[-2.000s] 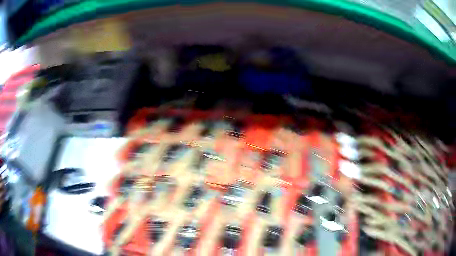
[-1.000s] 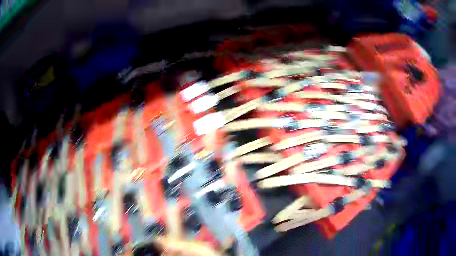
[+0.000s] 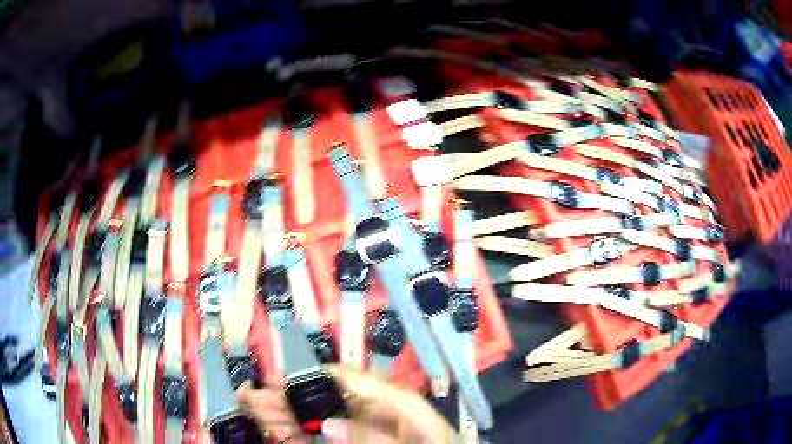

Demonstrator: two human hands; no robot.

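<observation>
Pale-strapped smartwatches lie in rows on the red-orange tray [image 3: 227, 130]. At the bottom centre my right hand [image 3: 391, 408] holds a dark-faced watch [image 3: 314, 399], its grey-blue strap pointing up; a small red patch shows at the screen's lower edge. Another dark watch [image 3: 234, 428] with a grey-blue strap is just left, cut off by the bottom edge. Fingertips [image 3: 267, 411] show between these two watches; I cannot tell which hand they belong to. Two watches with long grey-blue straps [image 3: 378, 241] lie slantwise right of centre. The picture is blurred.
A second red-orange tray [image 3: 612, 368] on the right bears more watches, some straps overhanging its left edge. White square pieces [image 3: 423, 134] stand between the trays. A slotted red-orange crate [image 3: 734, 143] is at far right. White paper [image 3: 19, 347] is at left; dark blue bins [image 3: 239, 43] are behind.
The view has swung from the left side of the bench towards the right tray, then slightly back. A hand barely showing at the bottom edge is now further in, with a watch.
</observation>
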